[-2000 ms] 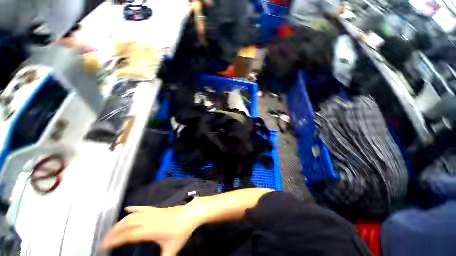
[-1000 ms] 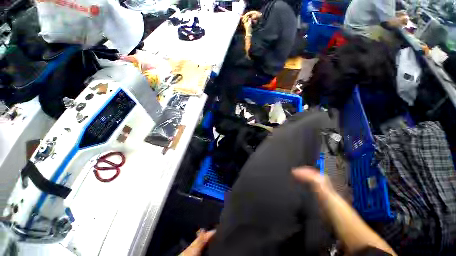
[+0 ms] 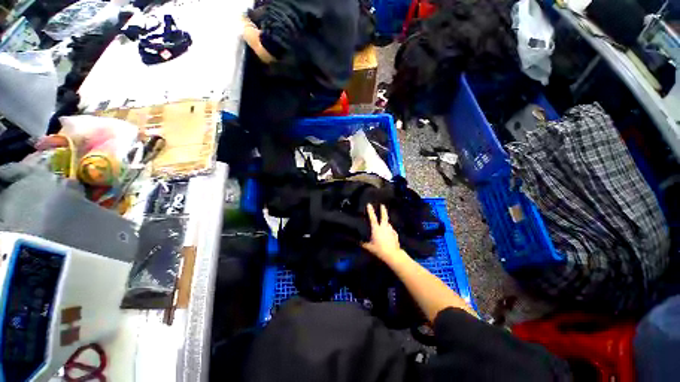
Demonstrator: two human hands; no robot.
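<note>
My right hand [image 3: 382, 237] reaches into a blue plastic crate [image 3: 453, 257] on the floor and rests on a pile of black garments [image 3: 328, 224]. Its fingers are spread; whether it grips any cloth cannot be told. My left hand is not in view. A dark grey-black cloth [image 3: 324, 345] lies at the bottom centre, near my lap. White pieces also show among the garments at the crate's far end.
The white sewing machine [image 3: 93, 298] stands at the lower left, with red-handled scissors [image 3: 83, 364] beside it. A dark packet [image 3: 155, 261] lies near the table edge. Plaid cloth [image 3: 596, 201] lies right of another blue crate [image 3: 514, 224]. A person [image 3: 313, 45] sits beyond the table.
The view has turned right and down. The dark cloth held up between my hands is now low at the bottom centre. My right hand has moved onto the crate's garments; my left hand has left view.
</note>
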